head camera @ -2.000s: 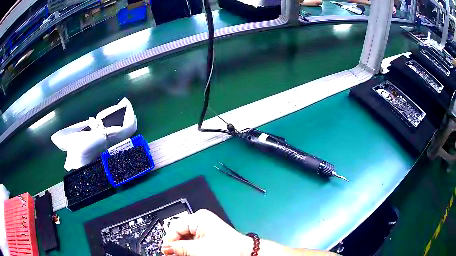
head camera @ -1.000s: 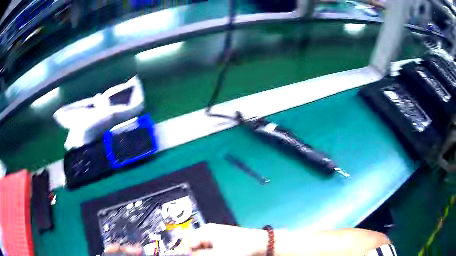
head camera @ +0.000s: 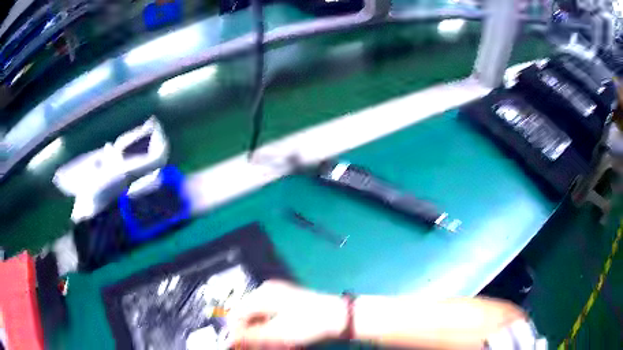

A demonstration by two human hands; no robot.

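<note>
The tablet housing (head camera: 160,301) lies on the black work mat (head camera: 239,240) at the lower left, its inner parts blurred. My right hand (head camera: 280,314) is over the housing's right part, fingers bent down toward it. The blur hides whether the fingers hold anything. A small orange-yellow patch (head camera: 219,311) and a white patch show beside my fingertips. My left hand cannot be made out. The electric screwdriver (head camera: 386,193) lies on the green bench, bit to the right. The tweezers (head camera: 315,227) lie between it and the mat.
The blue screw bin (head camera: 156,207) and black screw tray (head camera: 98,239) stand behind the mat, a white bag (head camera: 102,171) behind them. The red tray (head camera: 17,301) is at the left edge, a black battery pack (head camera: 51,301) beside it. More units on black mats (head camera: 533,130) are at the right.
The view has shifted, moving the whole scene in the picture. Since one second ago, my left fingers have gone from the housing's lower edge, and my right hand covers more of its right part.
</note>
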